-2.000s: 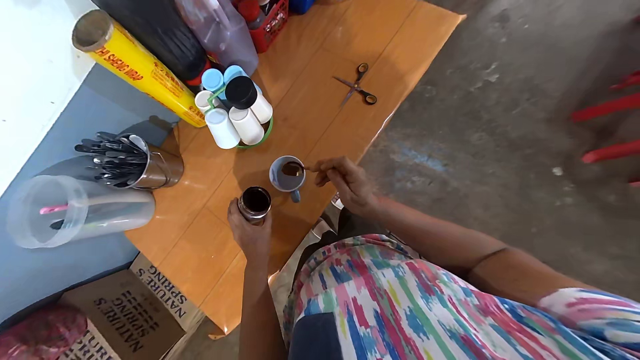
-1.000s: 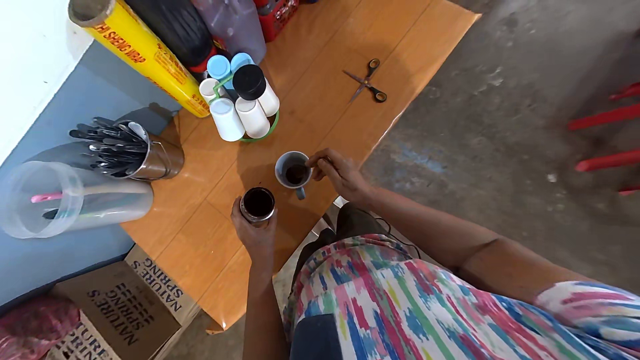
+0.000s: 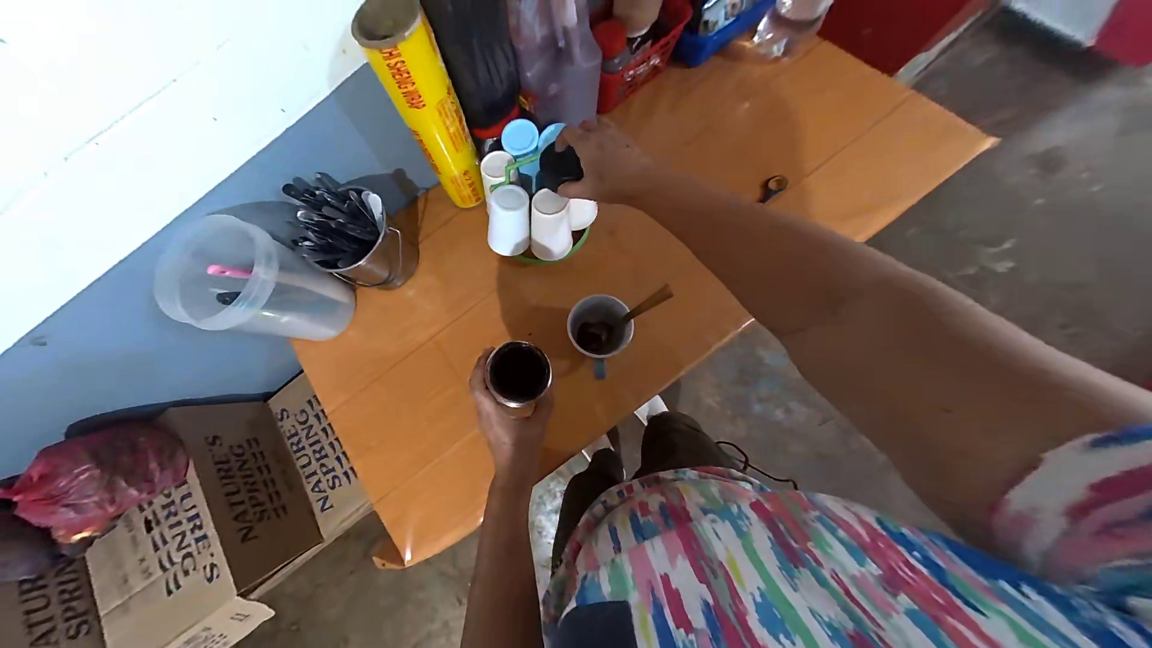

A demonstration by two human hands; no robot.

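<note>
My left hand [image 3: 511, 421] is wrapped around an open jar [image 3: 519, 373] with dark contents, at the table's near side. Right of it stands a mug [image 3: 600, 327] holding something dark, with a spoon [image 3: 650, 301] leaning on its rim and its handle toward me. My right hand [image 3: 605, 164] reaches over the mug to a black lid [image 3: 559, 166], its fingers closed on the lid's edge. That lid lies among white and blue cups or bottles [image 3: 508, 220] grouped in a green-rimmed holder [image 3: 556, 259]. Whether the lid is lifted off them, I cannot tell.
A yellow wrap roll [image 3: 423, 103] stands behind the holder. At the left are a metal pail of black-handled cutlery [image 3: 396, 258] and a clear plastic container [image 3: 310, 301]. Red [image 3: 643, 76] and blue baskets sit at the back. Scissors [image 3: 772, 187] lie partly hidden under my right arm. Cardboard boxes [image 3: 247, 477] are beside the table.
My right hand has left the mug and moved up to the black lid. The spoon, held in that hand two seconds ago, rests in the mug. My left hand keeps holding the jar.
</note>
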